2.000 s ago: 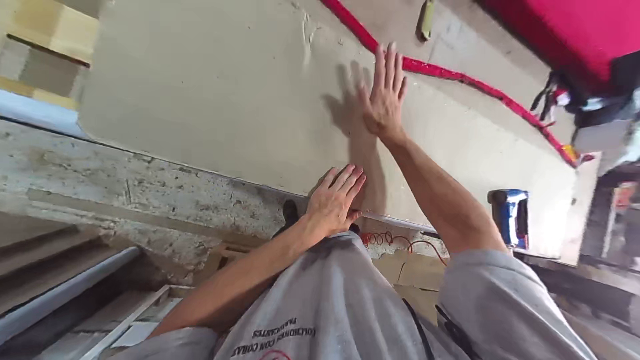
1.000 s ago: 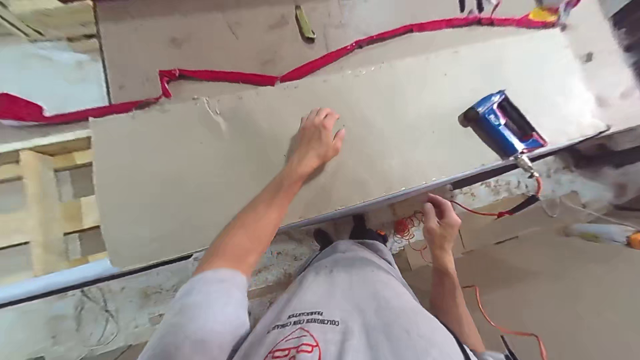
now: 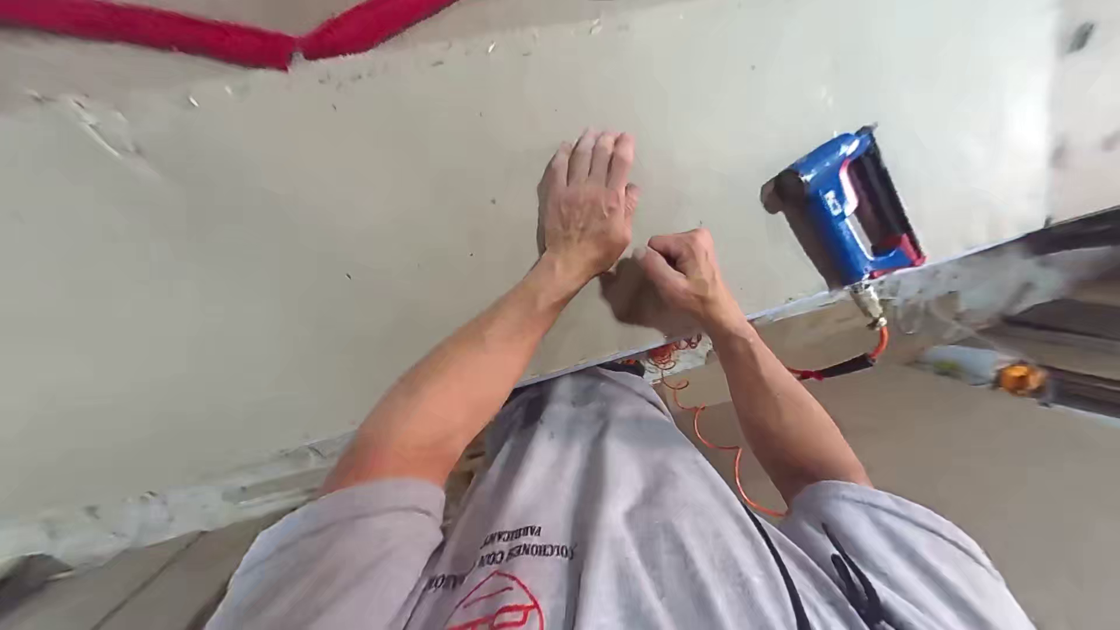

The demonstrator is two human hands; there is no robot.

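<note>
My left hand (image 3: 588, 206) rests palm down on a large beige board (image 3: 367, 192), its fingers extended and nearly together, holding nothing that I can see. Just to its right, my right hand (image 3: 687, 273) is curled above the board near its front edge; whether something small is pinched in it cannot be told. A blue pneumatic stapler (image 3: 844, 206) lies on the board to the right of both hands, with a metal fitting and an orange air hose at its lower end.
A red fabric strip (image 3: 157, 33) runs along the far left edge of the board. A coiled orange hose (image 3: 738, 464) hangs below the front edge, beside my grey shirt. An orange object (image 3: 1021, 378) lies lower right, off the board.
My right hand has come from below the board's front edge to above the board, beside my left hand. My left hand's fingers have straightened. The view has shifted closer.
</note>
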